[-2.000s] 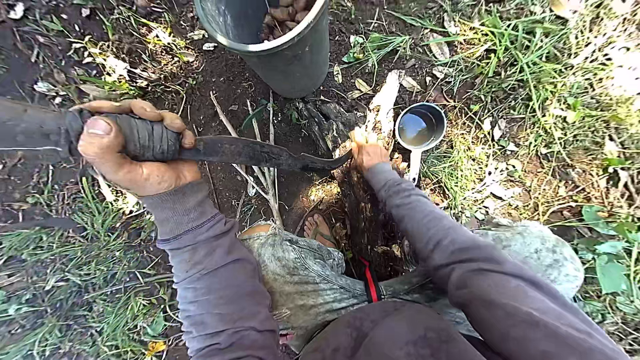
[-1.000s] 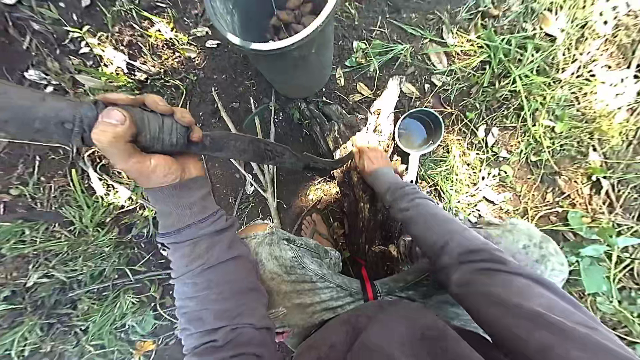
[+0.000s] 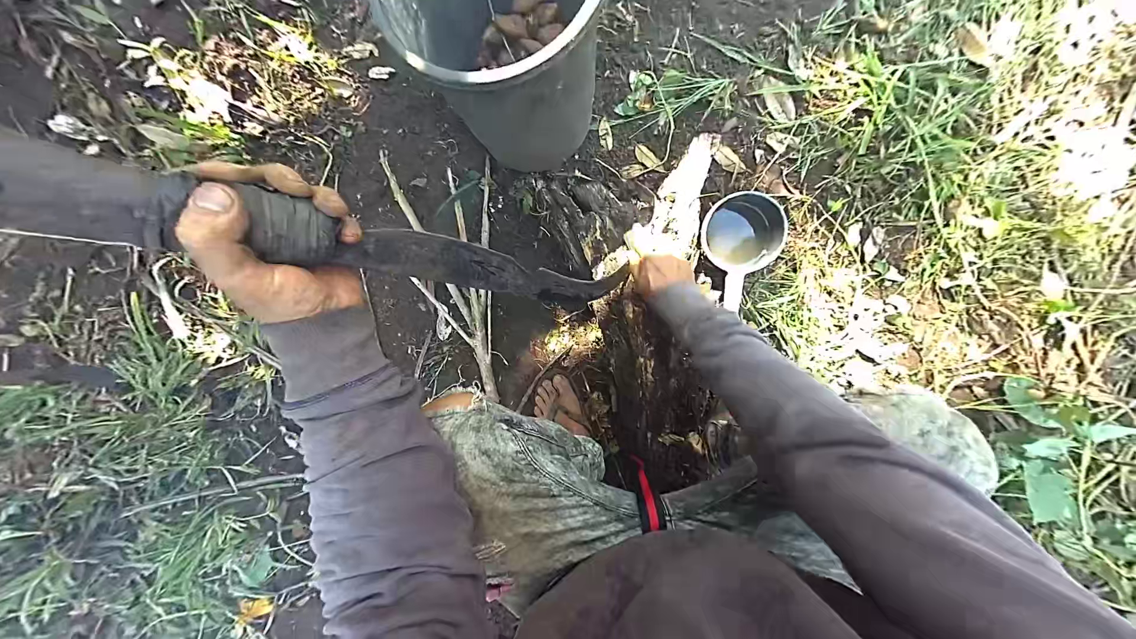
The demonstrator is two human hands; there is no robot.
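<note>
My left hand point(image 3: 266, 240) is closed around the wrapped grip of a long dark curved blade point(image 3: 444, 257), thumb on top. The blade runs to the right, and its narrow, bent far end reaches my right hand point(image 3: 658, 271). My right hand is at the pale, sunlit end of a rough log point(image 3: 657, 382); its fingers are mostly hidden, so what they hold cannot be told. Just right of that hand stands a metal dipper point(image 3: 744, 232) with cloudy liquid inside and its handle toward me. The log lies between my legs.
A grey bucket point(image 3: 532, 115) holding brown lumps, perhaps tubers, stands ahead. Thin forked branches point(image 3: 479, 328) lie on the soil under the blade. A bare foot point(image 3: 561, 401) is beside the log. Grass and dry leaves lie on both sides.
My left hand with the blade has shifted slightly to the right. My right hand stays at the log's pale end.
</note>
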